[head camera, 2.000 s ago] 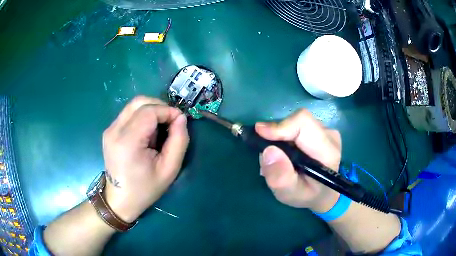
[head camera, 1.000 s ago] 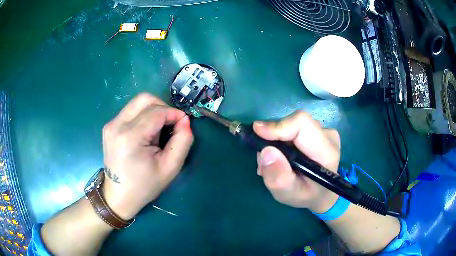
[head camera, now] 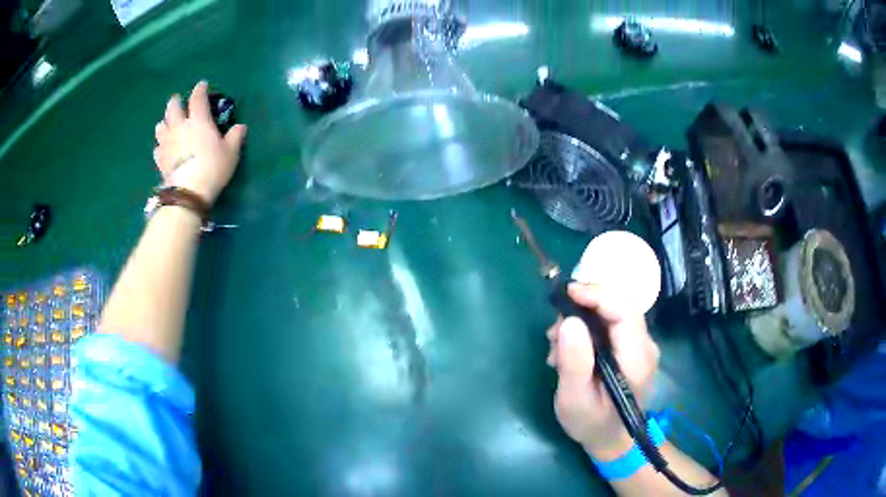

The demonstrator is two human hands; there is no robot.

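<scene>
My left hand (head camera: 196, 148) is stretched to the far left, palm down with fingers spread. A dark round device (head camera: 222, 112) shows between its thumb and forefinger; whether they grip it is unclear. My right hand (head camera: 604, 374) holds the black soldering iron (head camera: 609, 374), its brownish tip pointing up and left above the mat, touching nothing. Two small yellow-orange and silver batteries, one on the left (head camera: 331, 224) and one on the right (head camera: 371, 239), lie between my hands.
A clear fume hood (head camera: 423, 146) stands beyond the batteries, beside a fan guard (head camera: 579, 184). A white round tub (head camera: 622, 272) is beside the iron. A stand (head camera: 743, 160), tip cleaner (head camera: 752, 274) and beige ring (head camera: 826, 281) are right. A battery tray (head camera: 44, 369) lies left. Other units are spaced beyond.
The view has shifted forward. My left hand has moved from the centre to the far left. The device is gone from the centre. The iron has moved right, off the board.
</scene>
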